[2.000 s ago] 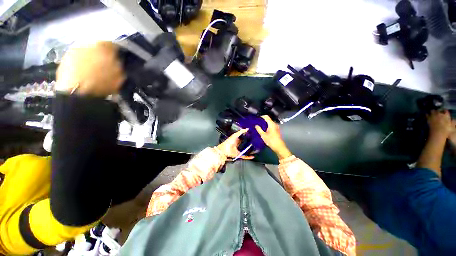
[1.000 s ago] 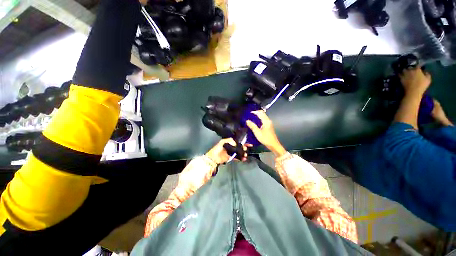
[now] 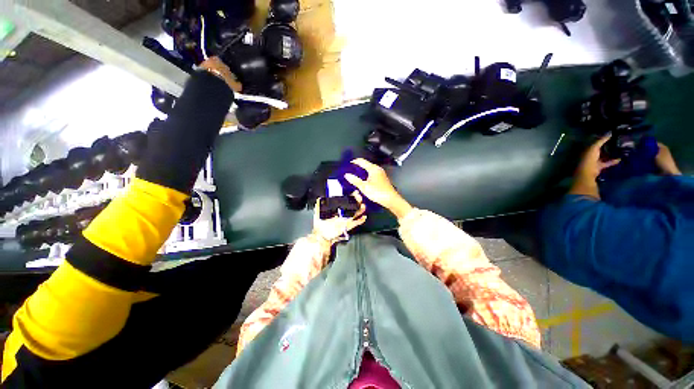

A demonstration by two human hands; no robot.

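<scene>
A black security camera (image 3: 324, 181) with a small white label lies on the dark green bench (image 3: 262, 163) in front of me, its round head pointing left. My left hand (image 3: 335, 222) grips its near, flat black end from below, and a short white cable hangs there. My right hand (image 3: 371, 185) holds a dark purple cloth (image 3: 348, 169) against the camera's right side. The fingers and cloth hide part of the housing.
Two black cameras (image 3: 403, 106) with white cables and antennas stand just beyond, to the right. White racks (image 3: 199, 228) with black units are at left. A person's yellow sleeve (image 3: 125, 228) reaches across at left. A blue-sleeved person (image 3: 601, 228) handles a camera at right.
The camera in my hands has turned so its white label and flat end show, and my hands have shifted slightly left. The yellow-sleeved arm now reaches to the black cameras on the cardboard.
</scene>
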